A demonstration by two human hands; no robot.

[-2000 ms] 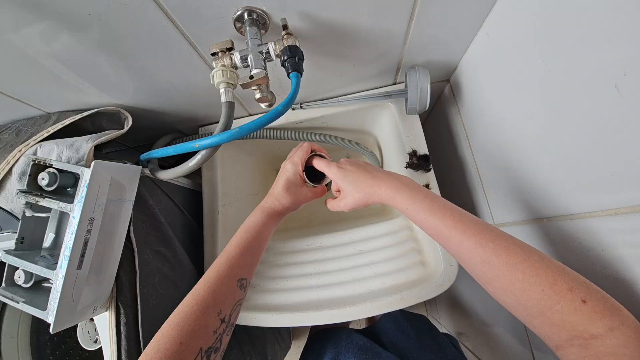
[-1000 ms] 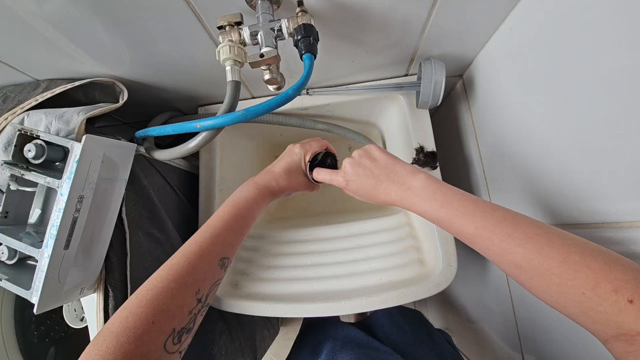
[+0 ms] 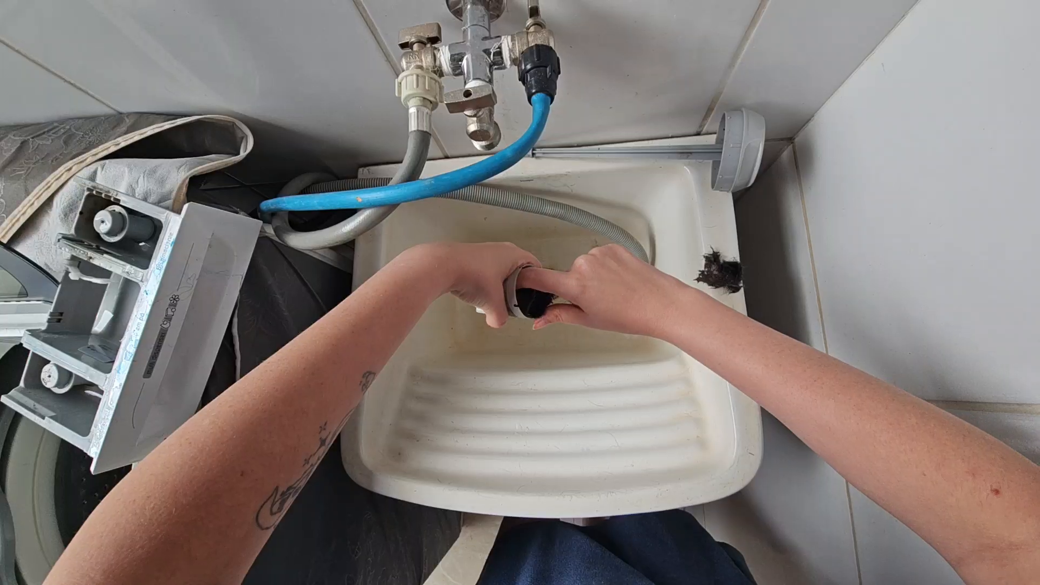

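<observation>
Over the back basin of a white laundry sink (image 3: 536,455), my left hand (image 3: 486,280) grips a small grey cup-shaped part (image 3: 511,294) with a dark inside. Its opening faces right, toward my right hand (image 3: 605,288). My right index finger reaches into that opening, and the thumb is bent at its lower edge. Dark matter (image 3: 534,304) shows between the fingers; whether my right hand pinches it I cannot tell. A clump of dark lint or hair (image 3: 721,272) lies on the sink's right rim. My left hand hides most of the grey part.
A metal valve assembly (image 3: 475,61) on the tiled wall feeds a blue hose (image 3: 455,179) and a grey hose (image 3: 416,154). A corrugated hose (image 3: 561,210) runs into the basin. A grey round-ended plastic part (image 3: 738,150) rests on the back rim. A washing machine detergent drawer (image 3: 175,325) stands left.
Both hands stay together over the basin around the grey part. My right thumb, earlier not distinct, now shows below the opening. The view has shifted somewhat.
</observation>
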